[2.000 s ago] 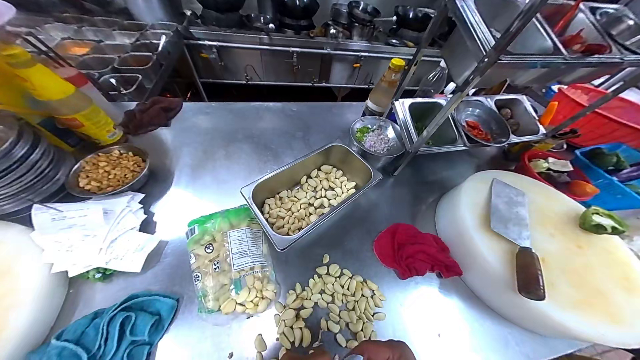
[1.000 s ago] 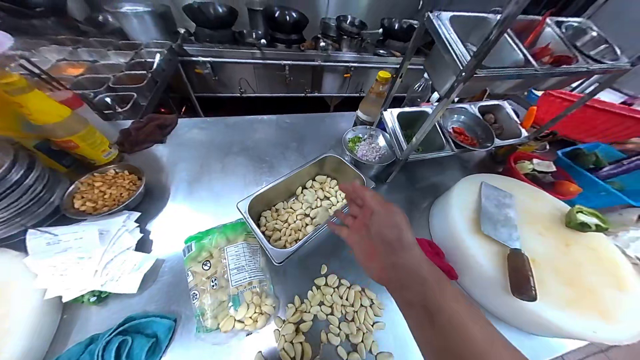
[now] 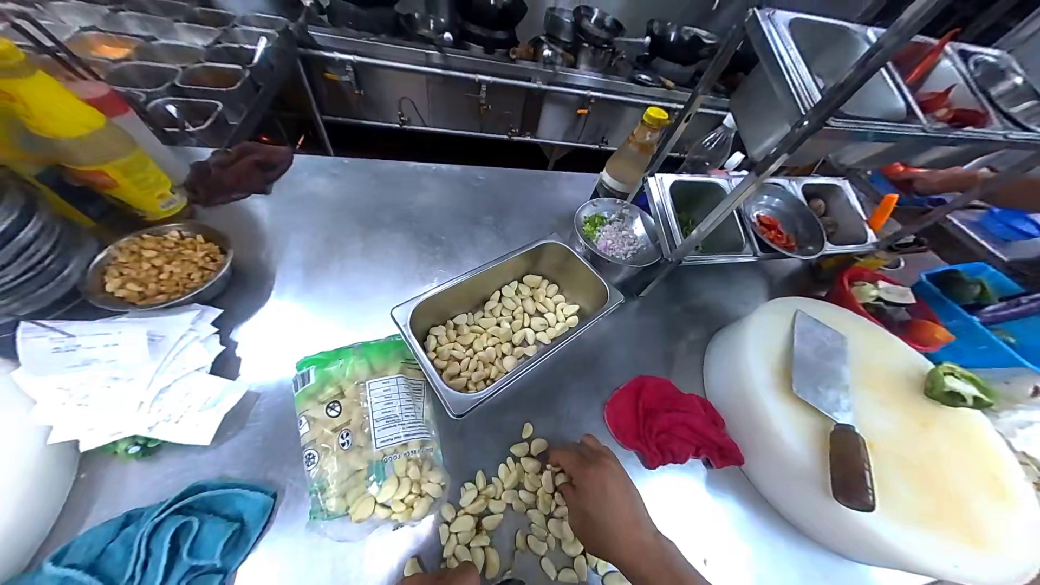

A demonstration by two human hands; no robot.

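Peeled garlic cloves (image 3: 536, 496) lie loose on the steel table near its front edge. My right hand (image 3: 605, 496) is at the right side of this pile, fingertips bent down on the cloves; whether it grips one is hidden. Only the fingers of my left hand (image 3: 447, 575) show at the bottom edge, beside the cloves, and their hold cannot be made out. Beyond the pile, a rectangular steel pan (image 3: 581, 318) holds many more cloves. Left of the pan leans a clear plastic bag with a green top (image 3: 357, 439), partly filled with garlic.
A cleaver (image 3: 822, 357) rests on a round white chopping block (image 3: 747, 390) at right, near a red cloth (image 3: 670, 422). Papers (image 3: 122, 374), a bowl of browned pieces (image 3: 162, 268) and a teal cloth (image 3: 171, 536) are at left. Another person's hand (image 3: 934, 177) shows at upper right.
My right hand was over the steel pan a second ago and is now back down at the loose cloves. The fingers of my left hand have come into view at the bottom edge.
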